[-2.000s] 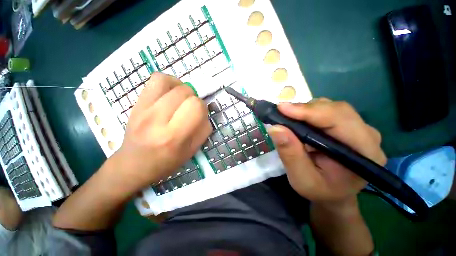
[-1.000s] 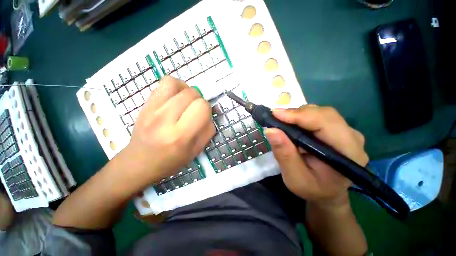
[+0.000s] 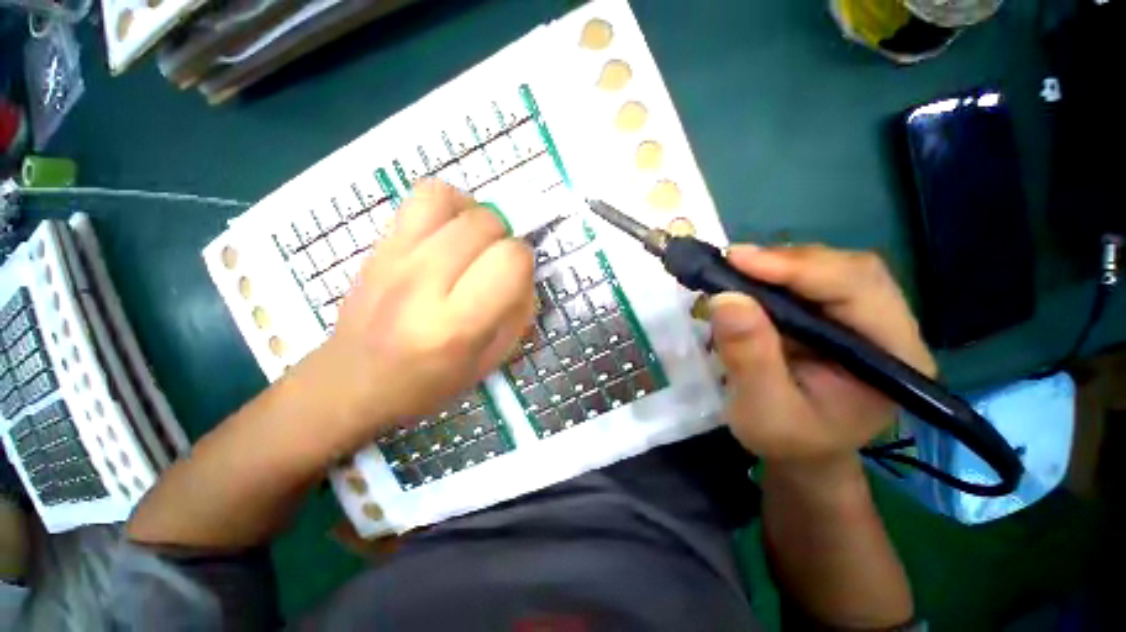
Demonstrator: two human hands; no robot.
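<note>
The white carrier tray [image 3: 698,420] lies tilted in front of me with blocks of PCB panels [image 3: 593,358] in it. My left hand [image 3: 438,290] is a closed fist over the middle of the panels, with a green bit [image 3: 498,215] at its fingers. A dark thin tip sticks out from it to the right. Solder wire [image 3: 148,195] runs in from the left towards this hand; its middle part is hidden. My right hand [image 3: 809,346] holds the black soldering iron [image 3: 840,343] like a pen. The iron's metal tip is over the right part of the tray, apart from the left fingers.
Stacked trays [image 3: 93,358] stand at left, more [image 3: 247,43] at top left. A green cylinder [image 3: 50,172] is at far left. A smartphone [image 3: 969,216], a light blue holder [image 3: 1025,432] and a yellow-rimmed roll [image 3: 908,25] are at right. A person's sleeve [image 3: 87,586] shows at lower left.
The iron's tip has moved right, away from the left fingers. The phone and blue holder appear further left, and the yellow-rimmed roll has come into view at the top.
</note>
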